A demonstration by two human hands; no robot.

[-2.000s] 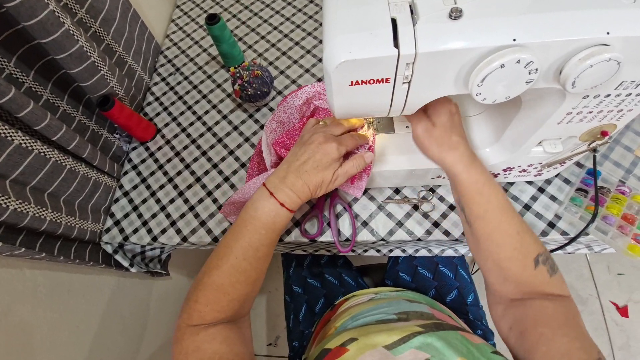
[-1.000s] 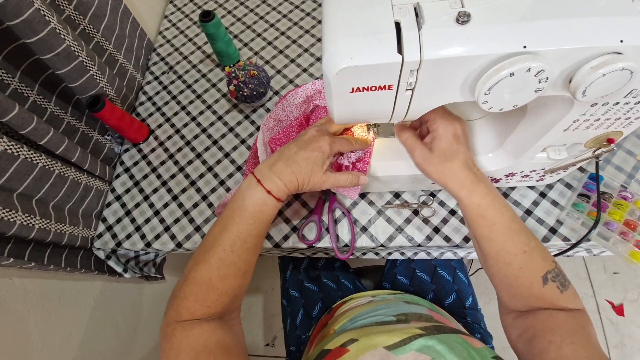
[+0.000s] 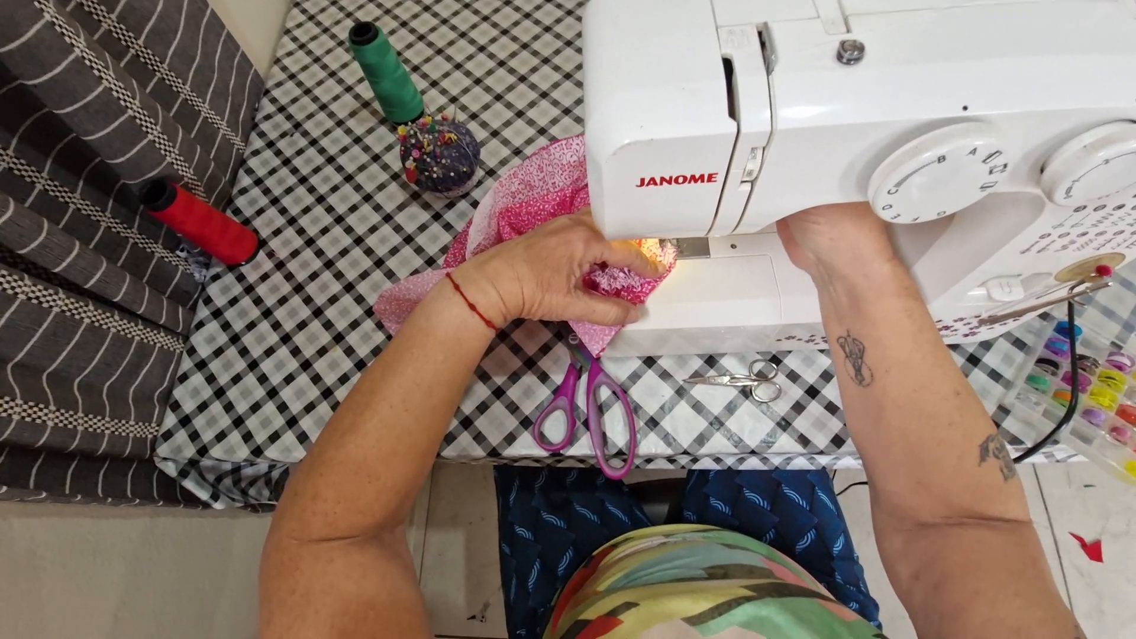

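A white Janome sewing machine point(image 3: 825, 80) stands on the checked tablecloth, its lamp lit over the needle area. My left hand point(image 3: 559, 271) grips a pink and white patterned fabric point(image 3: 532, 191) at the left end of the machine bed, thumb below and fingers above, close to the lit spot. The needle and presser foot are mostly hidden under the machine head. My right hand point(image 3: 825, 231) reaches under the machine's arm, behind the bed; its fingers are hidden. Purple-handled scissors point(image 3: 612, 426) lie just below the fabric, their blades mostly covered by it.
Small metal scissors point(image 3: 732, 380) lie in front of the machine. A green thread cone point(image 3: 388, 75) and a pincushion full of pins point(image 3: 439, 155) are at the back left. A red thread cone point(image 3: 204, 226) rests by a dark curtain point(image 3: 89, 222). A bobbin box point(image 3: 1078, 382) sits at right.
My right hand has moved from beside the needle area to behind the machine's arm, where its fingers are out of sight. My left hand stays on the fabric.
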